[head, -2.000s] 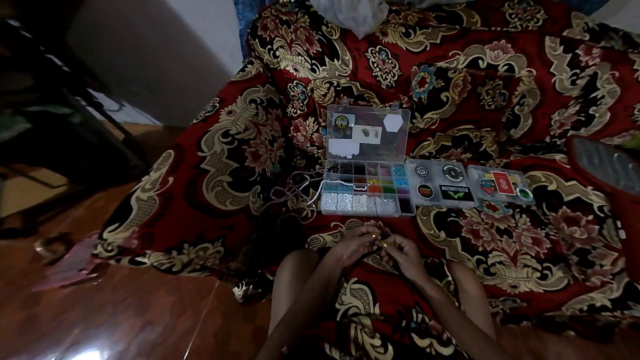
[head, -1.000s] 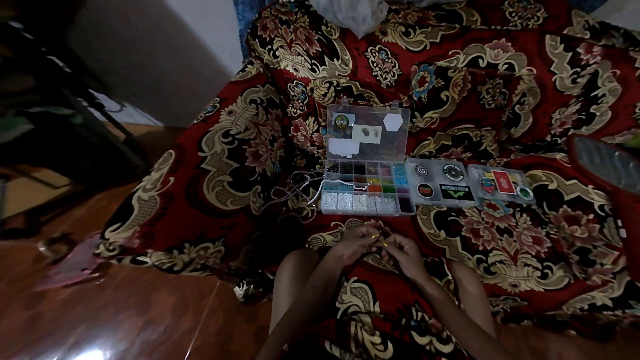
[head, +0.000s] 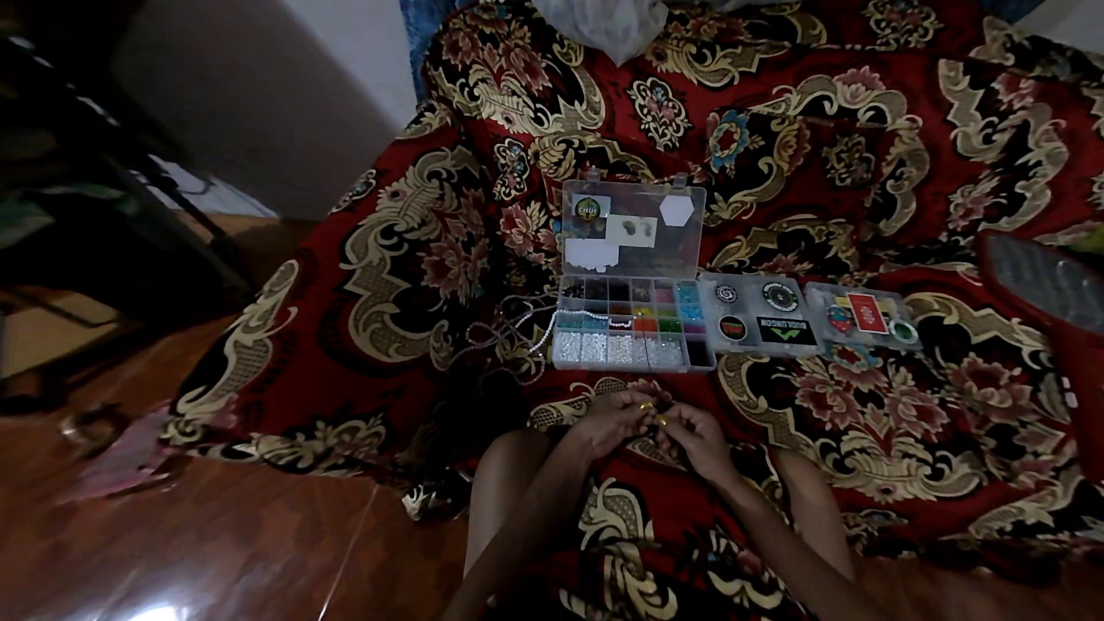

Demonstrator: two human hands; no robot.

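Between the knees, my left hand [head: 614, 421] and my right hand [head: 693, 435] are close together, fingertips pinched around small yellow-gold pieces [head: 653, 412] too small to name. In front of them stands a clear plastic compartment box [head: 634, 368] with its lid [head: 634, 194] raised. Its compartments hold small beads: white [head: 595, 348] in the front row, with red, green, blue and dark ones behind. A strand of pale beads [head: 586, 316] lies across the box, and more strands [head: 509, 332] are looped on the cloth to its left.
To the right of the open box lie a closed clear case [head: 747, 312] with round stickers and another clear case [head: 893, 304]. Patterned red cloth [head: 862, 423] covers the seat. A dark-rimmed grey object [head: 1048, 276] lies far right; a pale plastic bag [head: 604, 26] sits behind.
Beside the box, the loops of strand lie a little differently than two seconds ago. Both hands stay in nearly the same place, with only slight finger movement.
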